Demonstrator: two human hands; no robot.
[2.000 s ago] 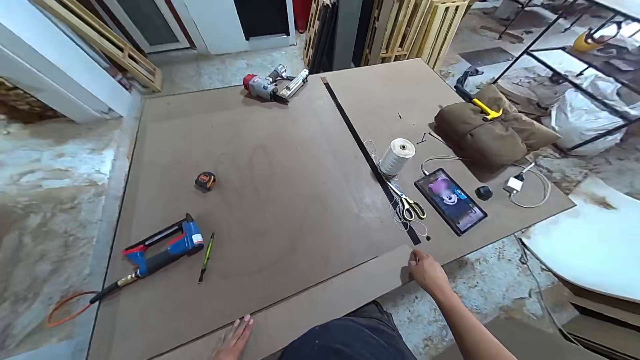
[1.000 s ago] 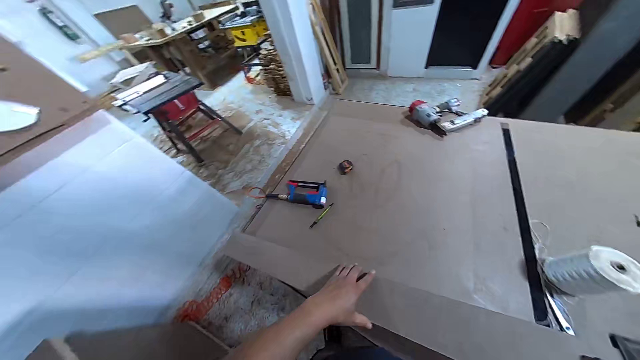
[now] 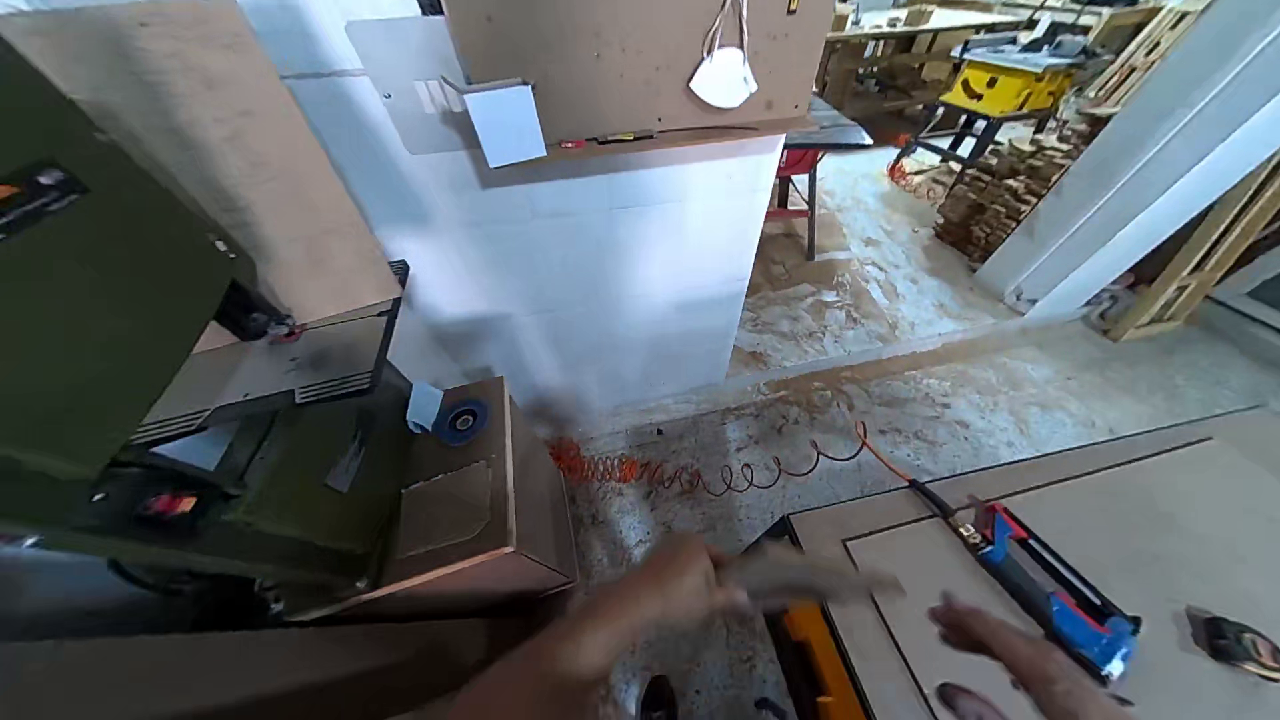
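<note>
My left hand [image 3: 675,590] is blurred beside the corner of the brown panel on the worktable [image 3: 1080,490]. A greyish, elongated blur stretches from it over the panel edge; whether this is a held thing or fingers cannot be told. At the lower right, my right hand [image 3: 1000,650] has its fingers apart above the panel, near the blue and black air nailer [image 3: 1060,590], with nothing seen in it. The nailer lies on the panel, its orange coiled air hose [image 3: 745,480] running off to the floor. A tape measure [image 3: 1240,645] lies at the right edge.
A green bandsaw [image 3: 120,300] stands at left, beside a wooden box [image 3: 455,510] bearing a blue disc. Behind is a white half wall [image 3: 590,270] with a dust mask [image 3: 724,78] hanging above. A yellow table saw [image 3: 1010,85] and stacked wood offcuts [image 3: 1010,190] are farther back.
The view has swung far to the left. My left hand, resting on the panel edge a second ago, is now off it and blurred in motion. My right hand has come back into view near the nailer.
</note>
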